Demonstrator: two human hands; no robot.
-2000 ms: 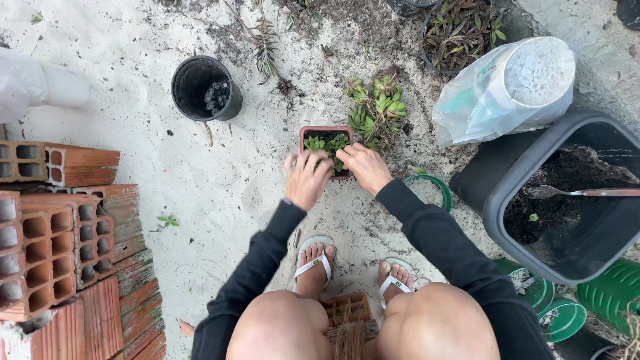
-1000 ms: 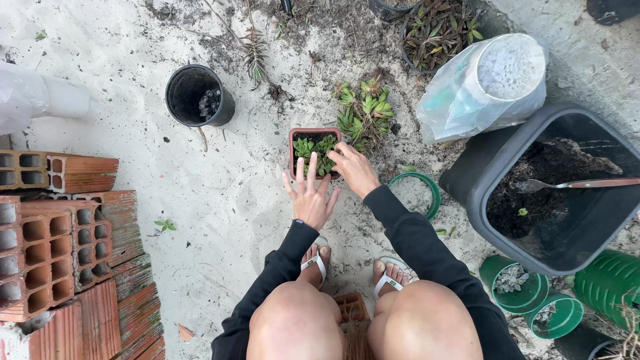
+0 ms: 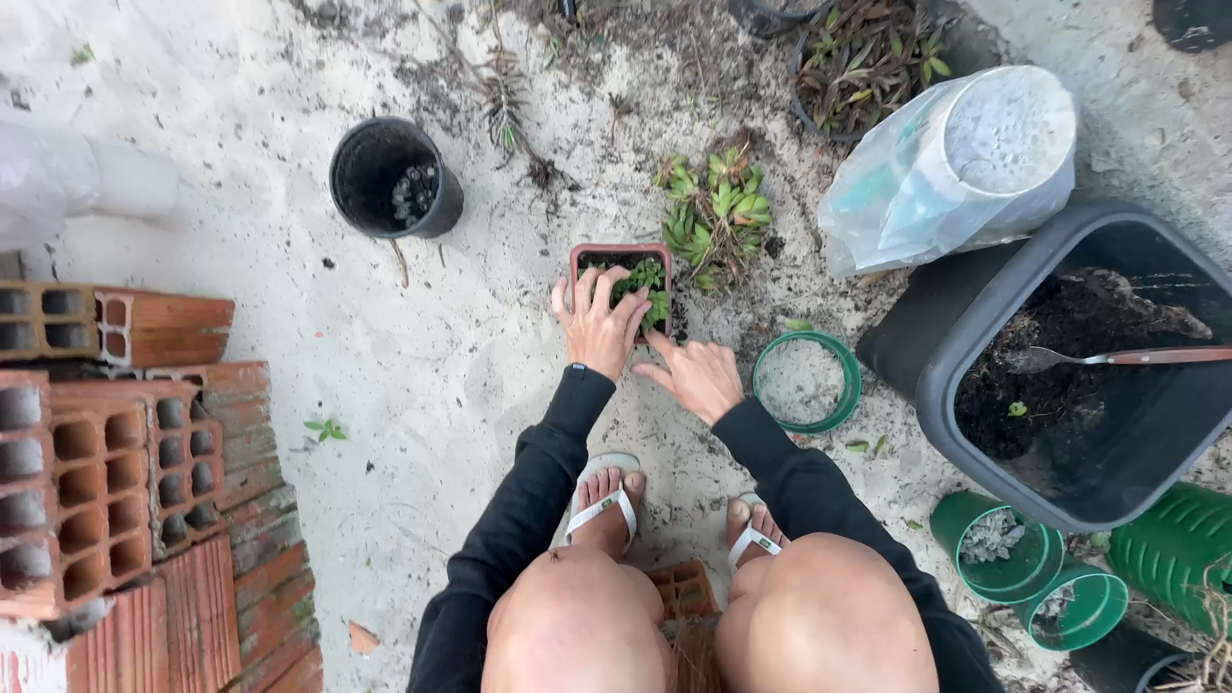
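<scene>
A square terracotta-coloured plastic pot [image 3: 622, 250] stands on the sand with dark soil and small green succulents [image 3: 647, 287] in it. Over its left half lies my left hand [image 3: 599, 327], fingers spread and bent among the plants; whether they grip anything is hidden. My right hand [image 3: 699, 377] is at the pot's lower right corner, index finger extended to the rim, thumb apart, nothing held. Just right of the pot, a clump of uprooted succulents [image 3: 717, 212] rests on the sand.
A black pot with dark lumps [image 3: 438, 207] stands at upper left, hollow clay bricks [image 3: 125, 481] at left. To the right are a green ring-shaped pot [image 3: 847, 385], a bagged white bucket [image 3: 1011, 135], a large dark bin [image 3: 938, 385] holding soil and a fork [image 3: 1136, 356], and green pots [image 3: 996, 549].
My right hand has moved from the plants down to the pot's lower right corner. My left hand has moved from the pot's lower edge further over its left half.
</scene>
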